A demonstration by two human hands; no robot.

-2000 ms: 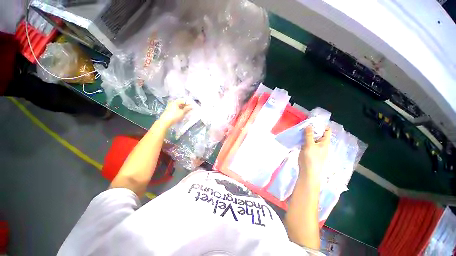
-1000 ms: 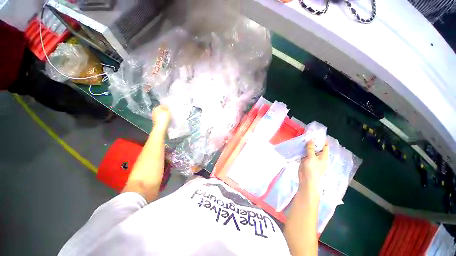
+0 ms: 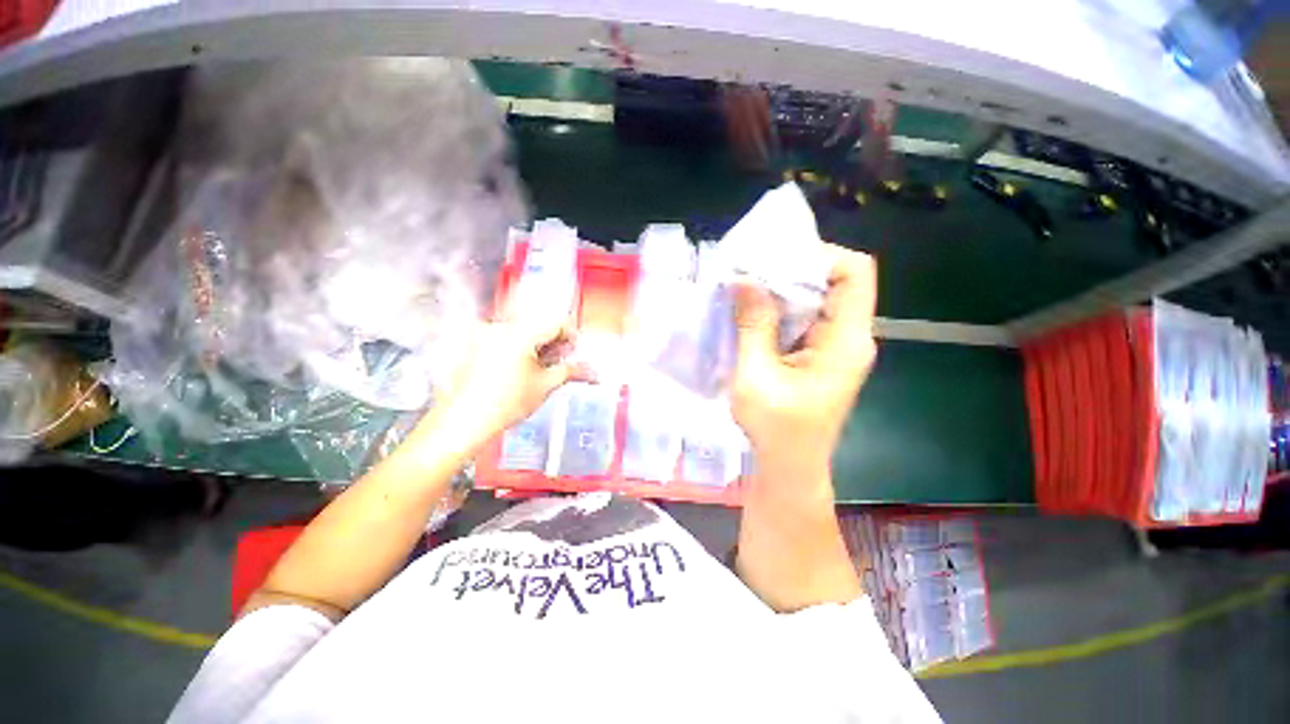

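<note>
A red plastic tray (image 3: 608, 283) lies on the green bench in front of me, with pale bagged flat parts (image 3: 583, 429) in rows in it. My right hand (image 3: 804, 344) holds a whitish poly bag (image 3: 777, 238) up over the tray's right part. The bag looks bent and partly hides the rows. My left hand (image 3: 504, 371) is over the tray's left part, fingers partly curled. Glare hides whether it holds anything.
A large crumpled heap of clear poly bags (image 3: 354, 241) lies left of the tray. Stacked filled red trays (image 3: 1089, 410) stand at right, more (image 3: 934, 587) on the floor. A white shelf (image 3: 905, 64) overhangs the bench. A red stool (image 3: 262, 559) is low at left.
The view has turned, so the tray now lies straighter. My left hand has moved from the poly bag heap to the tray. My right hand has raised the bag above the rows.
</note>
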